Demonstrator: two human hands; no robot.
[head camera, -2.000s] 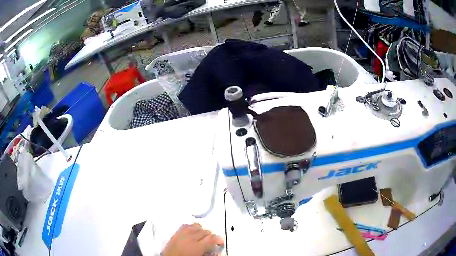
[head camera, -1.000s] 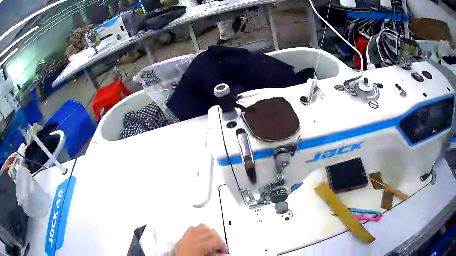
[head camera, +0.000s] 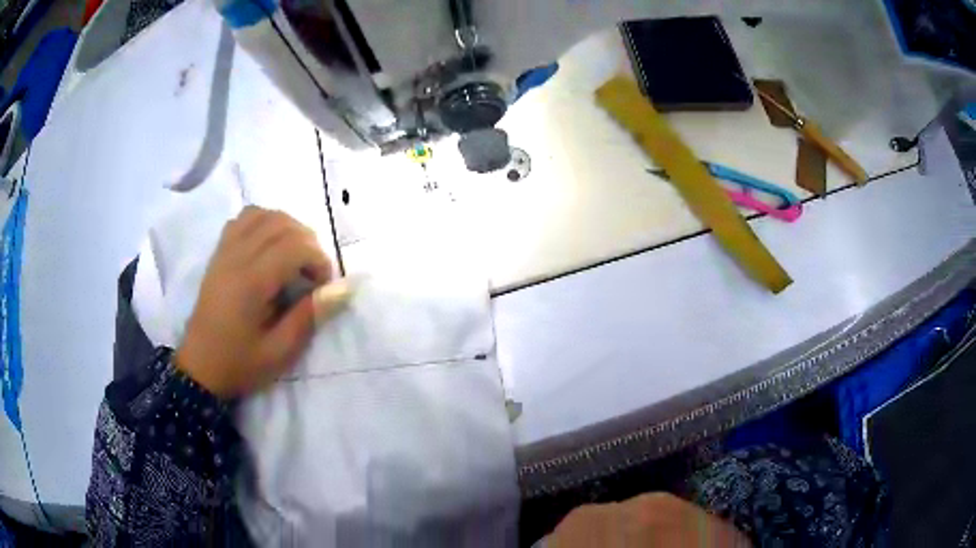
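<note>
White thin fabric (head camera: 407, 428) with a faint dark line across it lies on the machine table and hangs over the front edge. Dark grey fabric (head camera: 126, 310) shows beside my left wrist. My left hand (head camera: 257, 289) is on the fabric's upper left part, fingers bent, with a pale cover at the thumb tip; it is blurred, and its grip is unclear. My right hand (head camera: 647, 524) is cut off by the bottom edge, right of the fabric, with its fingers hidden. The presser foot and needle area (head camera: 420, 152) is brightly lit, above the fabric.
A yellow strip (head camera: 696, 187) lies across snips with blue and pink handles (head camera: 765, 198). Behind are a black rectangle (head camera: 687, 62), brown swatches (head camera: 811, 166) and a thin tool with a tan handle (head camera: 833, 150). A measuring scale (head camera: 685, 420) runs along the front edge.
The view has tilted down and closer to the table. More white fabric now shows under my left hand. My right hand has come into view at the bottom.
</note>
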